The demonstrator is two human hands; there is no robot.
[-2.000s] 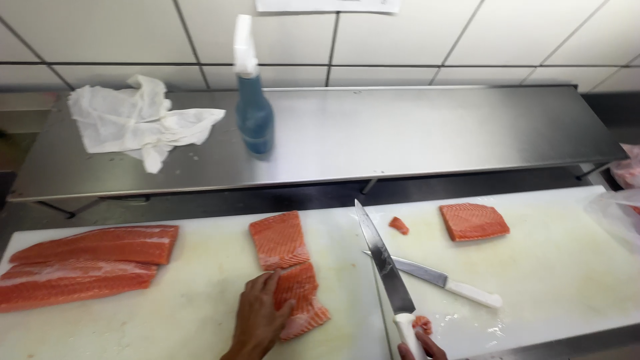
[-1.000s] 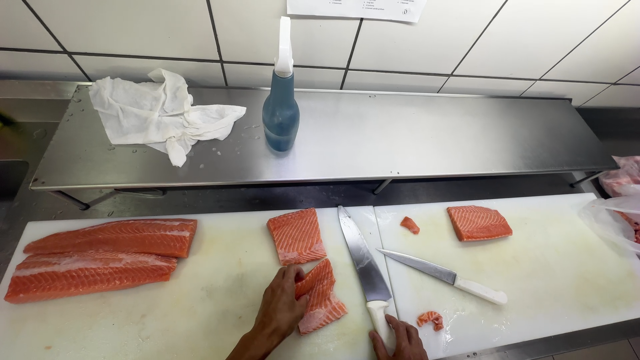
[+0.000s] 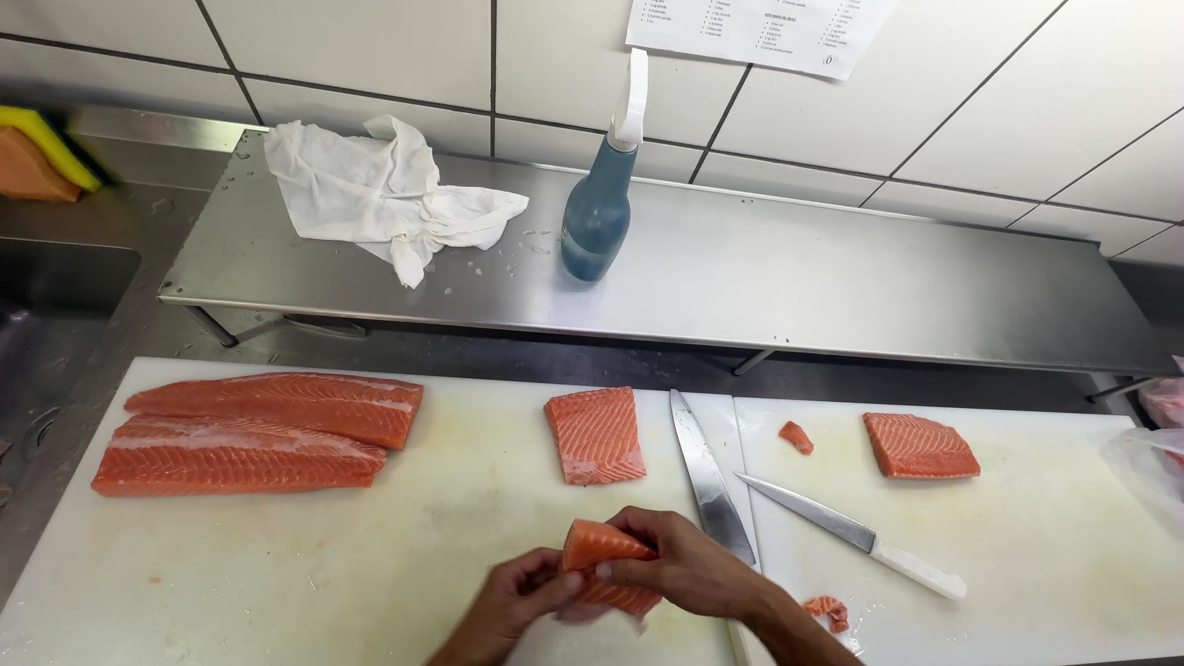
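Note:
Both hands hold one piece of salmon fillet [image 3: 610, 566] above the near middle of the white cutting board [image 3: 416, 555]; my left hand [image 3: 523, 592] grips its left side and my right hand [image 3: 680, 564] its right side. Just beyond lies a square salmon piece [image 3: 597, 437]. A large chef's knife [image 3: 710, 476] rests to the right, its handle partly hidden by my right forearm. Farther right are a smaller knife with a white handle [image 3: 860, 536], a salmon block [image 3: 920, 446] and small scraps [image 3: 795, 437]. Two long salmon strips [image 3: 240, 453] lie at the left.
Behind the boards stands a raised steel shelf [image 3: 832, 277] with a blue spray bottle [image 3: 597, 217] and a crumpled white cloth [image 3: 379, 199]. A sink [image 3: 55, 324] and a sponge [image 3: 46, 157] are at the left. A plastic bag [image 3: 1152, 462] lies at the far right.
My right hand has let go of the chef's knife, which now lies on the board, and has taken hold of the salmon piece. That piece is now lifted, in both hands.

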